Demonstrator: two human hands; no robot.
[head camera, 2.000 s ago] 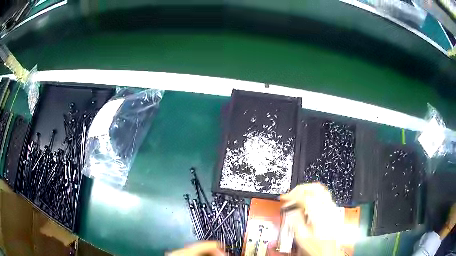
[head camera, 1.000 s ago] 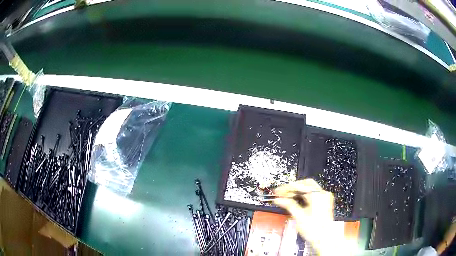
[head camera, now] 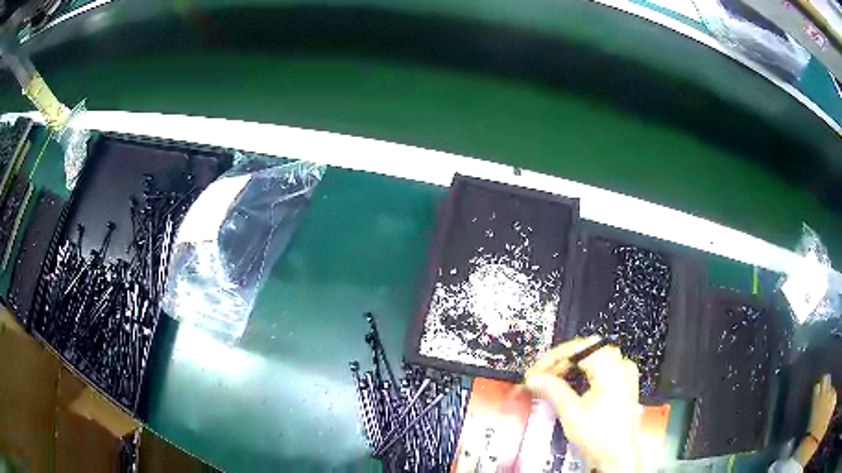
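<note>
My right hand [head camera: 595, 397] is over the right part of the orange base board [head camera: 489, 406], just below the tray of small silver-white parts [head camera: 494, 300]. It holds dark tweezers [head camera: 587, 352] between thumb and fingers. The tweezer tip is too blurred to tell whether it grips a part. Metal pieces of the assembly fixture [head camera: 554, 443] show on the board, cut off by the bottom edge. My left hand is not in view. A loose pile of black rods [head camera: 411, 416] lies left of the board.
Small black parts [head camera: 642, 296] lie in the tray to the right. A far-right tray [head camera: 729, 369] holds sparse dark parts, beside another person's hand [head camera: 822, 406]. A rod tray [head camera: 102, 296], clear bag [head camera: 235, 240] and carton [head camera: 46, 406] are left. A white rail [head camera: 369, 155] edges the green conveyor.
My right hand moved up to the white-parts tray and is now back lower right, over the board. My left hand, at the bottom edge two seconds ago, is out of view. The other person's hand shows more.
</note>
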